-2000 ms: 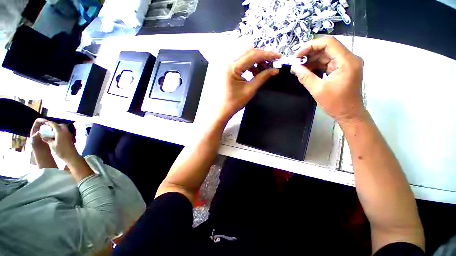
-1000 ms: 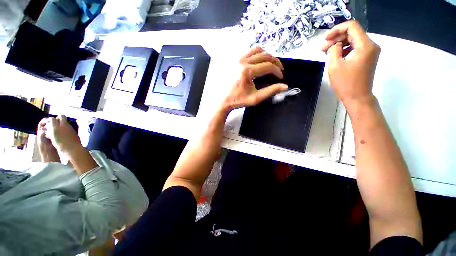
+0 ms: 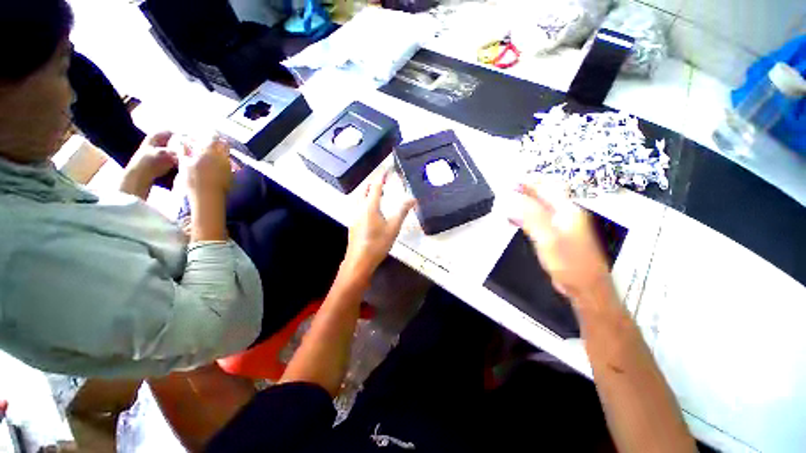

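A black insert tray (image 3: 455, 200) with a white device in its cut-out lies on the white table. My left hand (image 3: 380, 226) is at its left side, fingers apart, holding nothing; I cannot tell if the fingertips touch it. My right hand (image 3: 566, 239) is blurred, open and empty, over the open black box base (image 3: 543, 292), and hides part of it. The cable in the base cannot be made out. The white cable pile (image 3: 596, 155) lies behind my right hand.
Two more black insert trays (image 3: 352, 146) stand to the left. A neighbouring worker (image 3: 115, 265) sits at left, hands near the table edge. Red-yellow scissors (image 3: 499, 53), a black upright object (image 3: 601, 66) and a clear bottle (image 3: 760, 106) are at the back.
The view has turned left. My left hand has left the box base and cable and is beside the nearest insert tray. My right hand has moved over the base and opened.
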